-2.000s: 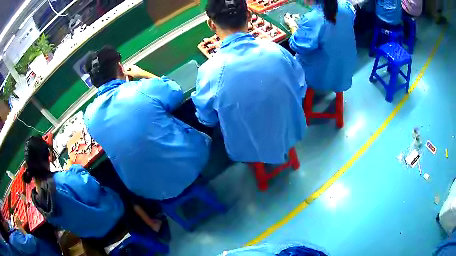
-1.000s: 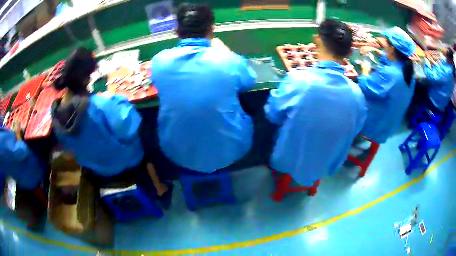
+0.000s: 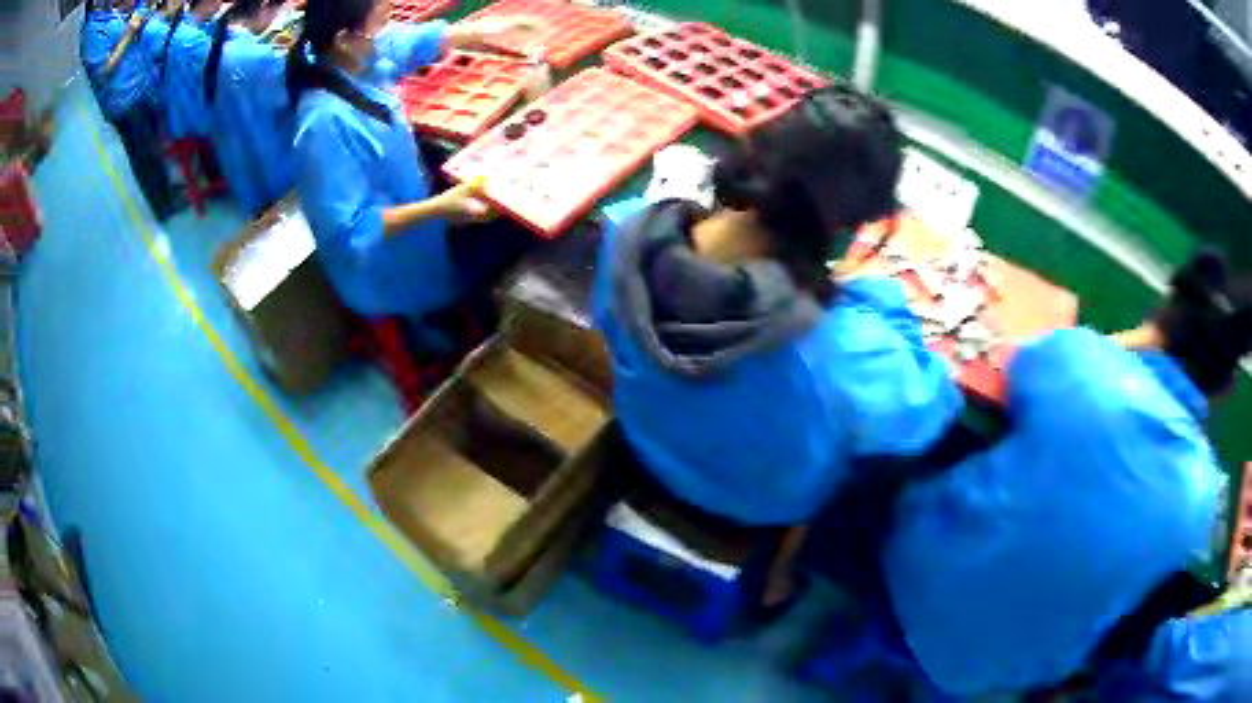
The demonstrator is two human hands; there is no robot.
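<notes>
Neither of my hands is in the picture. Nearest in front of me, a seated person in a blue smock with a grey hood (image 3: 728,412) has their back to me at the bench. A pink-red foam tray (image 3: 1030,295) beyond them bears a pile of pale pieces (image 3: 961,295). To the left, another person's hand is at the edge of a pink-red foam tray (image 3: 590,137) with two dark round items near its left part. A foam tray with dark units in its pockets (image 3: 714,69) lies behind it.
An open, divided brown cardboard box (image 3: 460,501) stands on the blue floor behind the stools. Another box (image 3: 275,268) stands farther left. A yellow line (image 3: 295,433) runs along the floor. More people in blue smocks sit along the bench at left and right.
The view has swung left along the bench. The hooded person and the divided box are now nearer the middle, and more trays and people at the far left have come into view.
</notes>
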